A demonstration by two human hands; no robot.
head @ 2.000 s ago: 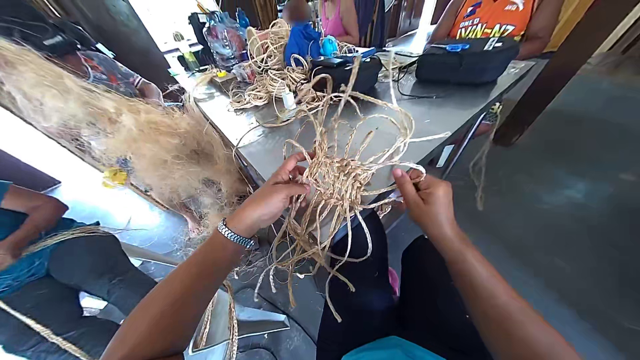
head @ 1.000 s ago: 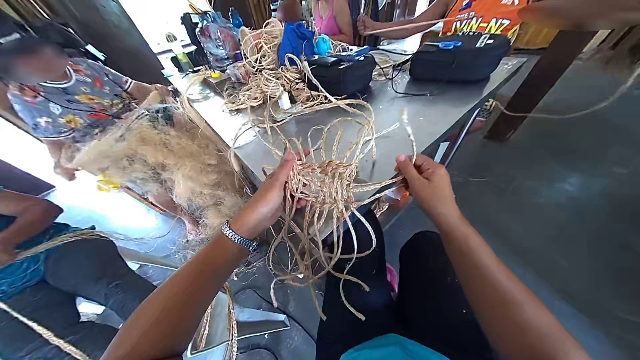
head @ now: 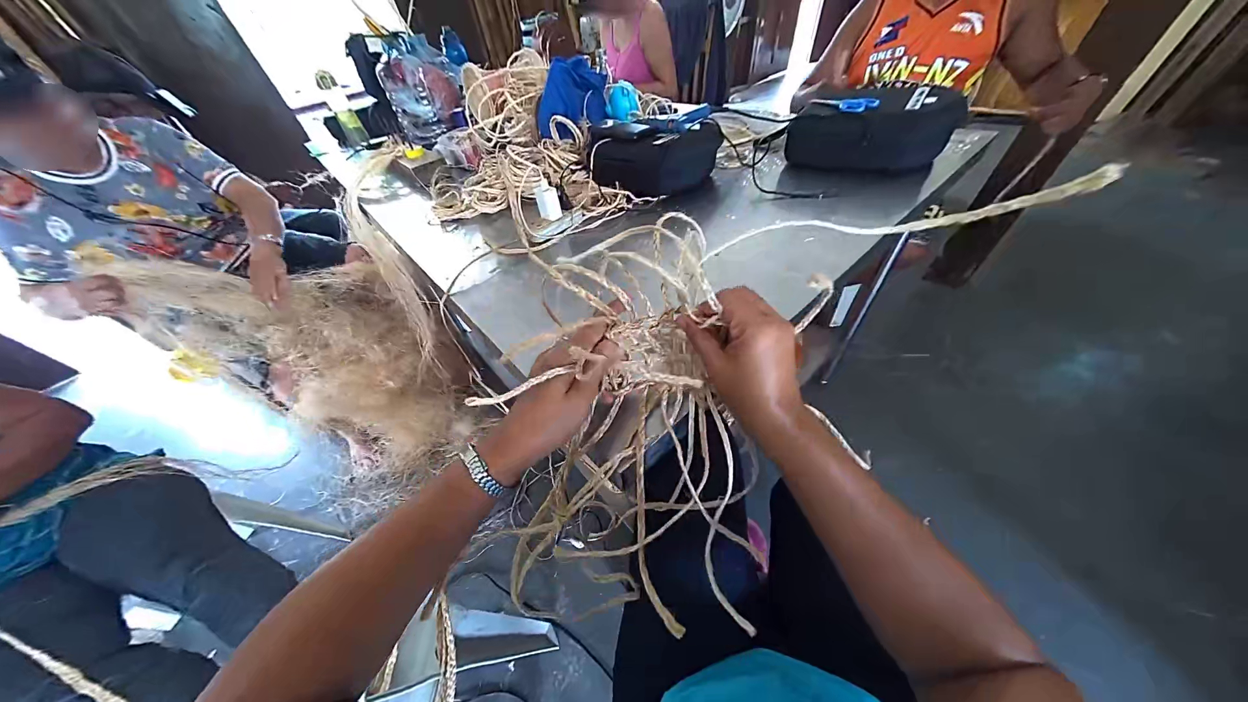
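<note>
A small woven piece of braided natural-fibre cord [head: 658, 356] is held between my hands above my lap at the table edge. Many loose cord ends fan out from it, some over the tabletop, others hanging down. My left hand [head: 565, 385], with a metal watch band on the wrist, grips the left side of the weave. At the upper right side of the weave, my right hand [head: 746, 356] pinches a cord between thumb and forefinger. One long pale cord [head: 877, 229] stretches from the weave toward the right, its end frayed.
The metal-topped table [head: 780, 258] carries a heap of cord [head: 517, 175], a white bottle [head: 548, 200], a black case [head: 651, 156] and another black case [head: 873, 132] with blue scissors [head: 846, 104]. At left, a person handles loose fibre [head: 341, 361]. Others sit around.
My right hand has moved from the loose cords right of the weave onto its upper right side. The long pale cord now stretches out to the right. The person in orange has drawn an arm back.
</note>
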